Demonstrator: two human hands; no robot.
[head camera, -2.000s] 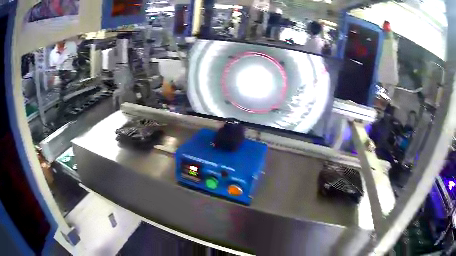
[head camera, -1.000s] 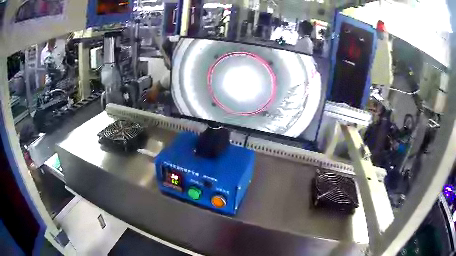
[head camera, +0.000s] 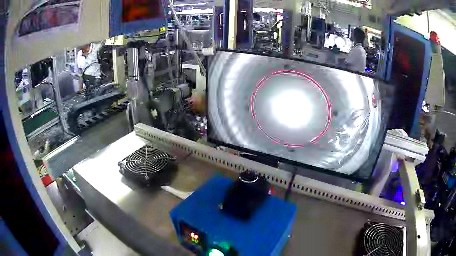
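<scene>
No hand is in the picture. Nearest in front of me is a bright blue control box (head camera: 235, 220), with small lit red and green digits and a glowing green button at its cut-off lower front. A black block (head camera: 245, 196) sits on its top. Behind it stands a wide black-framed monitor (head camera: 295, 110), showing grey-white rings, a bright white centre and a thin red circle. The box sits on a stainless metal top (head camera: 150, 212).
A black wire-grilled fan (head camera: 147, 164) lies left of the box, another (head camera: 382, 241) at the lower right. Pale slotted trunking (head camera: 320, 189) runs behind the box. Cream posts and machinery frame both sides. People (head camera: 89, 62) (head camera: 357, 52) stand in the background.
The view has shifted: box, fans and monitor appear lower and further right than a second ago, and the box's lower front is now cut off. The rings on the monitor look different. No hand has appeared.
</scene>
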